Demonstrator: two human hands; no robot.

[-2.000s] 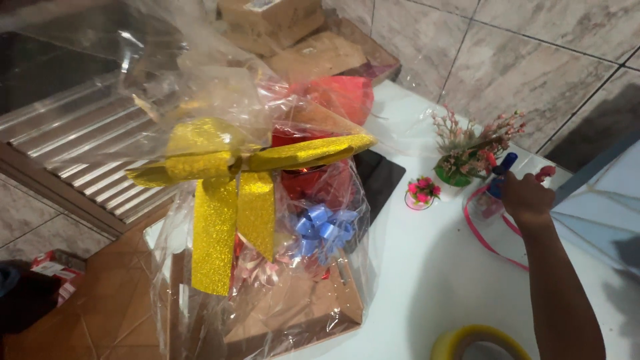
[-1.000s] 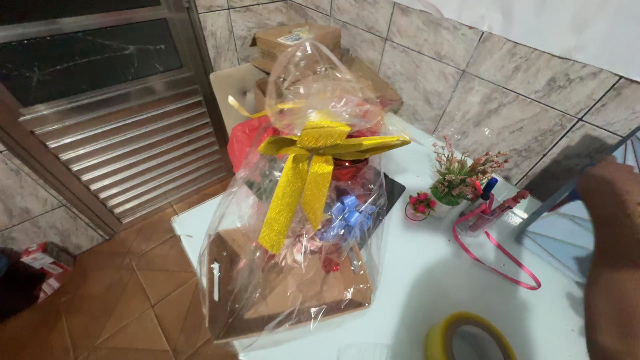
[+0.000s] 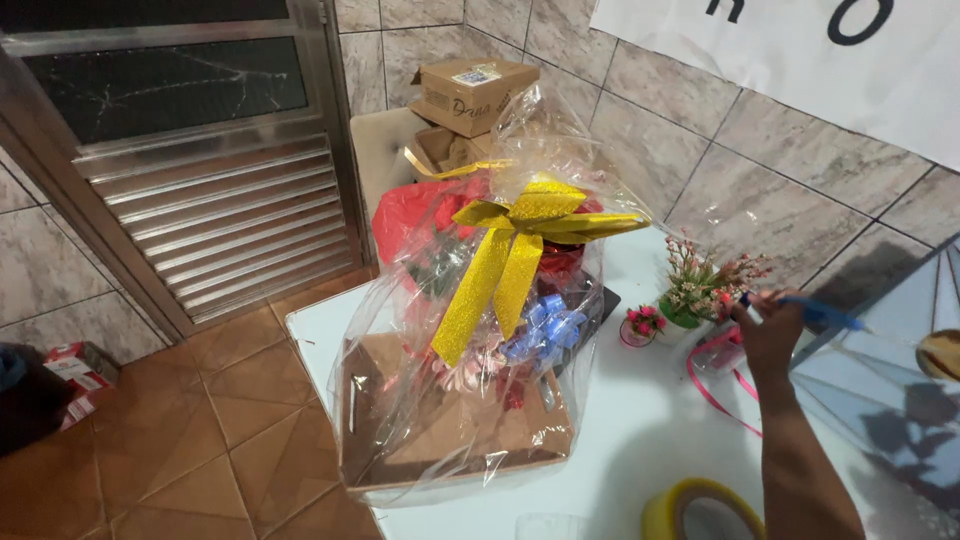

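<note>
My right hand (image 3: pixel 769 330) is over a small clear holder (image 3: pixel 721 351) with a pink ribbon (image 3: pixel 705 390). Its fingers are closed around a slim blue object (image 3: pixel 825 311), blurred, perhaps a pen. My left hand is out of view. Left of the holder are a potted plant (image 3: pixel 686 292) with pinkish sprigs and a tiny pot of pink flowers (image 3: pixel 643 322). A cardboard tray (image 3: pixel 442 450), wrapped in clear cellophane, stands on the white table (image 3: pixel 622 420). It carries a glittery yellow bow (image 3: pixel 517 217), a blue ribbon bow (image 3: pixel 551 330) and something red.
A roll of yellow tape (image 3: pixel 664 510) lies at the front edge of view. Cardboard boxes (image 3: pixel 476 94) are stacked on a chair (image 3: pixel 382 150) behind the table. At the right is a bluish patterned panel (image 3: pixel 885 375); a lettered white banner (image 3: pixel 787 60) hangs on the tiled wall.
My right hand has moved left from the right edge of the view, back to the small holder. The slim blue object now shows in it. The wrapped tray has stayed on the table.
</note>
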